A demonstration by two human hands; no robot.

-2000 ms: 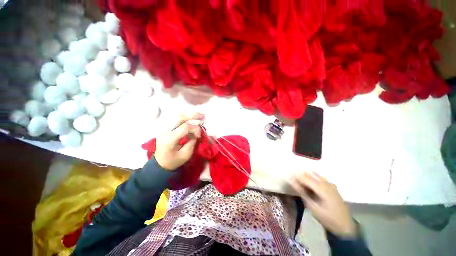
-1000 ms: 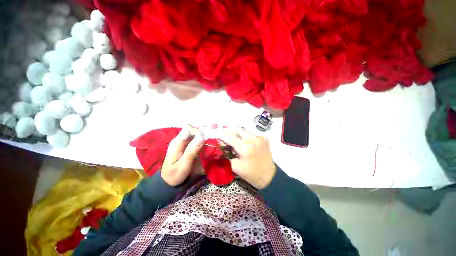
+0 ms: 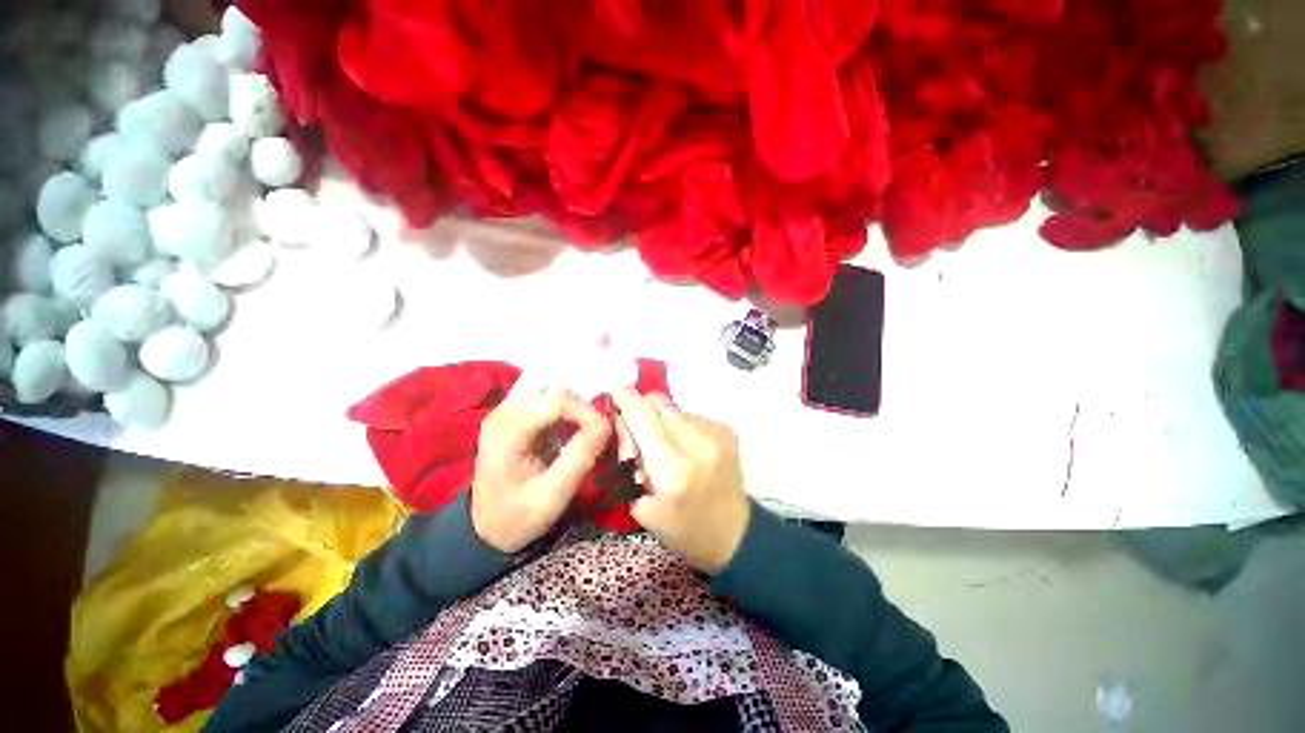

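Note:
A red plush piece (image 3: 429, 427) lies at the table's near edge, its wide end spread to the left and the rest under and between my hands. My left hand (image 3: 537, 461) pinches the red cloth with thumb and fingers. My right hand (image 3: 684, 473) is close beside it, fingertips on the same cloth, with a small dark object at its fingers. A white patch, possibly a pom-pom, shows just beyond the fingertips, washed out against the white table. No needle or thread can be made out.
A heap of red plush pieces (image 3: 601, 129) covers the far side. White pom-poms (image 3: 136, 236) are piled at left. A smartphone (image 3: 844, 341) and a small metallic gadget (image 3: 749, 340) lie beyond my right hand. A yellow sack (image 3: 172, 573) with red pieces is at lower left.
My right hand has come in from the right to meet my left at the cloth. The taut pale thread seen earlier no longer shows. The view has shifted slightly.

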